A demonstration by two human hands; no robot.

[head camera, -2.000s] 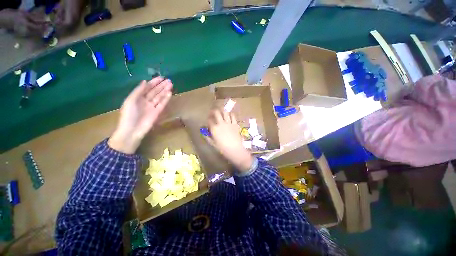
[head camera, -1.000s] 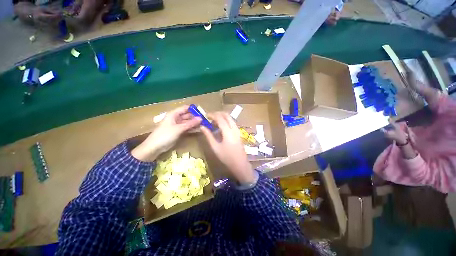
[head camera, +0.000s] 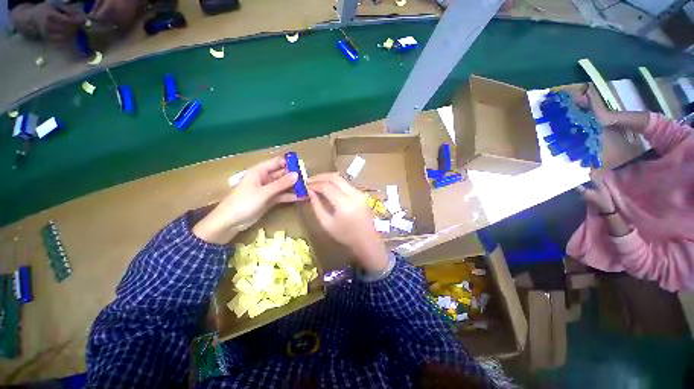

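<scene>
My left hand (head camera: pixel 247 199) holds a blue battery pack (head camera: pixel 295 175) upright between thumb and fingers, above the left tray. My right hand (head camera: pixel 342 212) is at the pack's right side, its fingertips at a small white piece (head camera: pixel 304 172) that lies along the pack. Whether the white piece is stuck on cannot be told. Pale yellow slips (head camera: pixel 270 272) are heaped in the left cardboard tray (head camera: pixel 272 314). The middle tray (head camera: pixel 388 146) holds white pieces (head camera: pixel 393 200) and amber wired parts (head camera: pixel 375 203).
A green conveyor belt (head camera: pixel 251 99) carries blue packs and slips behind the trays. A grey post (head camera: pixel 437 64) rises there. An open cardboard box (head camera: pixel 498 125), blue packs (head camera: pixel 567 129) and a person in pink sleeves (head camera: pixel 647 205) are at the right. A carton (head camera: pixel 498 308) stands lower right.
My hands have come together over the left tray, with a blue pack now between them. One more pack lies on the belt. The neighbour's hand has reached the blue pile.
</scene>
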